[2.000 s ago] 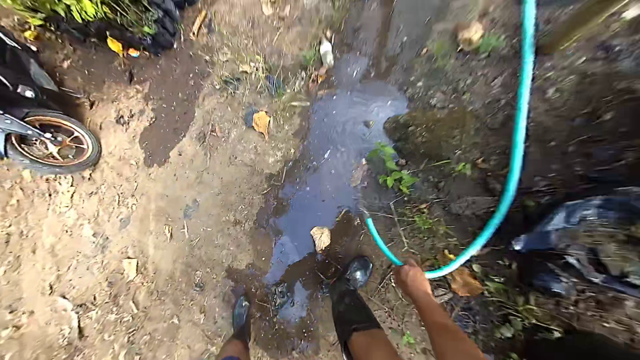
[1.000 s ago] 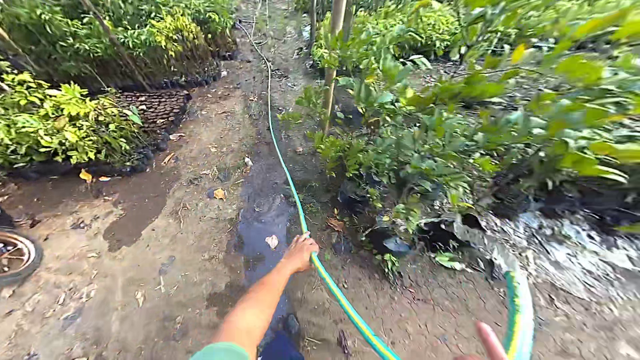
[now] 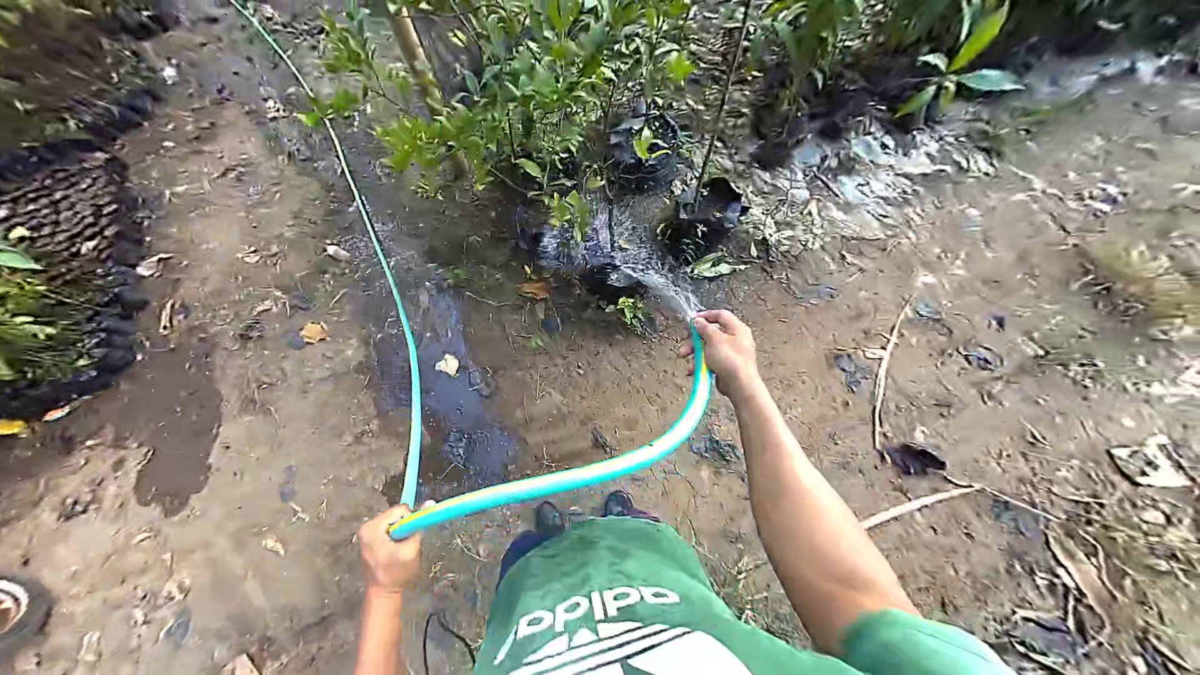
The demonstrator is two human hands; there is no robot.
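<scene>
A green garden hose with a yellow stripe (image 3: 562, 480) bends between my two hands. My left hand (image 3: 392, 548) is closed around it at the lower left, where it folds back toward the path. At the hose's open end, my right hand (image 3: 727, 352) grips it, the thumb near the mouth. Water (image 3: 656, 279) sprays from that end up and to the left, onto the base of leafy plants (image 3: 534, 112) in black plastic grow bags (image 3: 645, 150). From my left hand the rest of the hose runs up the path.
A muddy puddle (image 3: 441, 366) lies along the path beside the hose. Packed black seedling bags (image 3: 66, 225) line the left side, and part of a wheel (image 3: 19, 609) shows at the lower left. Dry sticks (image 3: 891, 375) and plastic scraps litter the right. A wooden post (image 3: 412, 52) stands among the plants.
My right hand, only partly in view one second ago near the hose, now holds its end, with water spraying out. My left hand remains on the hose. The view has turned toward the plants.
</scene>
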